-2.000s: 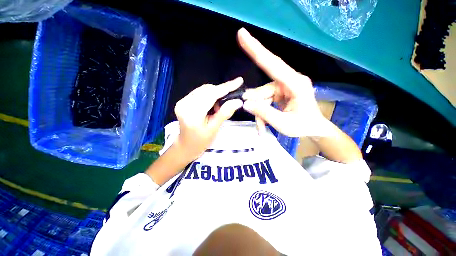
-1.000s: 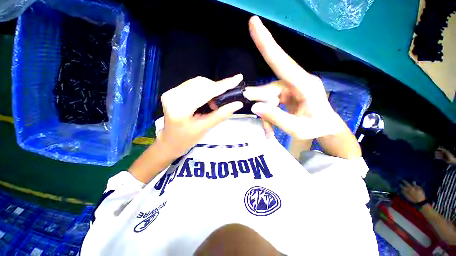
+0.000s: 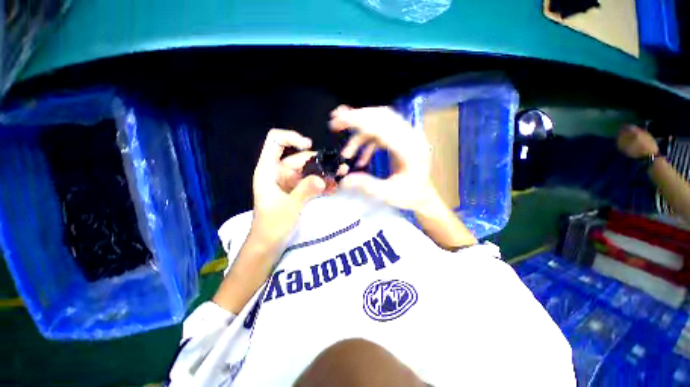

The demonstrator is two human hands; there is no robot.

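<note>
My left hand [image 3: 284, 178] is closed on a short black cylindrical part [image 3: 325, 162], held above my lap between thumb and fingers. The part's near end looks round and shiny. My right hand [image 3: 390, 155] is just right of the part, blurred, with its fingers curled and spread. Its thumb and fingertips are close to the part's right side. Whether they touch it or hold a small piece cannot be told.
A film-lined blue crate [image 3: 178, 234] with dark slender parts stands left. Another lined blue crate [image 3: 495, 159] with tan cardboard [image 3: 442, 155] stands right. The green bench [image 3: 250, 23] ahead bears a clear bag [image 3: 412, 7] and cardboard [image 3: 616, 26]. Another person's hand [image 3: 638, 142] shows far right.
The view has turned, showing more of the right side. My right hand has changed from pinching at the part with its index finger extended to a blurred, curled, spread shape. My left hand keeps hold.
</note>
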